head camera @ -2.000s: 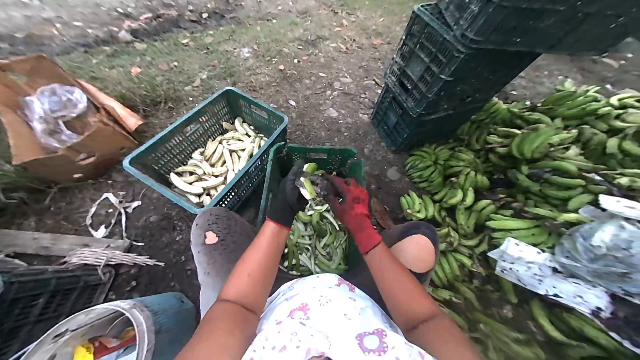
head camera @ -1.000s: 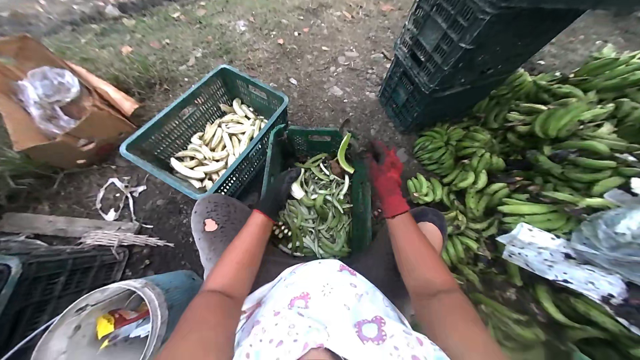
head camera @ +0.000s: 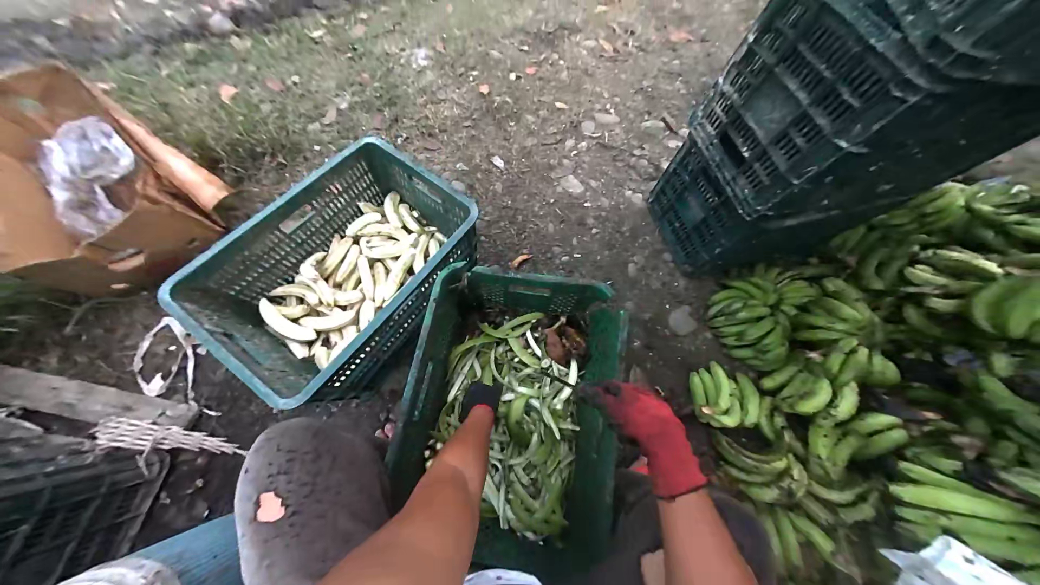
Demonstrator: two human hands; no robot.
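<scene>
My left hand (head camera: 483,396), in a dark glove, reaches down into the green plastic crate (head camera: 601,439) of green peels (head camera: 528,455). Its fingers are hidden, so any hold is unclear. My right hand (head camera: 642,422), in a red glove with dark fingers, is closed over the crate's right rim on a thin dark tool, seemingly a knife (head camera: 561,379), which points left over the peels. Peeled pale bananas or plantains (head camera: 357,276) lie in the blue-green plastic crate (head camera: 236,357) to the left. Unpeeled green bunches (head camera: 756,313) are heaped on the right.
Stacked dark green crates (head camera: 731,171) stand at the upper right. A cardboard box (head camera: 171,236) holding clear plastic (head camera: 85,175) is at the far left. Below it lie a wooden board (head camera: 89,396), white twine (head camera: 162,435) and a dark crate (head camera: 73,504), near a partly visible blue container (head camera: 199,548).
Two seconds ago my hands were together above the peel crate; now they are apart. Since one second ago, my left hand has moved from the crate's left side farther in over the peels.
</scene>
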